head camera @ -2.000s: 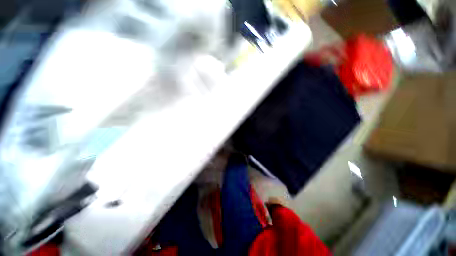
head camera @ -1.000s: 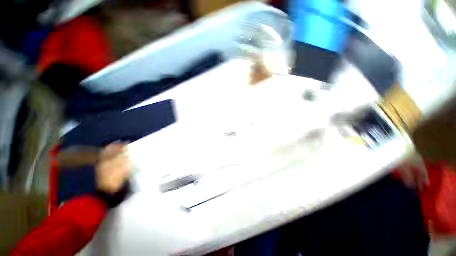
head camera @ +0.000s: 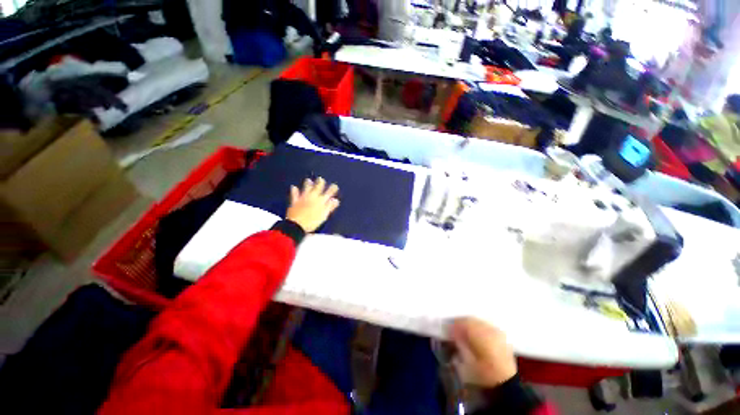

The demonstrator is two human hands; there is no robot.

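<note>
A flat navy-black fabric panel lies on the left part of the white sewing machine table. My left hand rests palm down on the panel with fingers spread. My right hand is blurred at the table's front edge, right of my left hand; its fingers are not clear. The white sewing machine stands on the right part of the table, with its dark motor end at the right.
A red plastic crate with dark cloth stands left of the table. Cardboard cartons are at far left. A pale blue fabric trough runs behind the table. Another red crate and more machine tables and people are farther back.
The view has swung and steadied. A dark panel hung beside the table's front edge two seconds ago; now one lies flat on top. My left hand is now on it, and my right hand is nearer.
</note>
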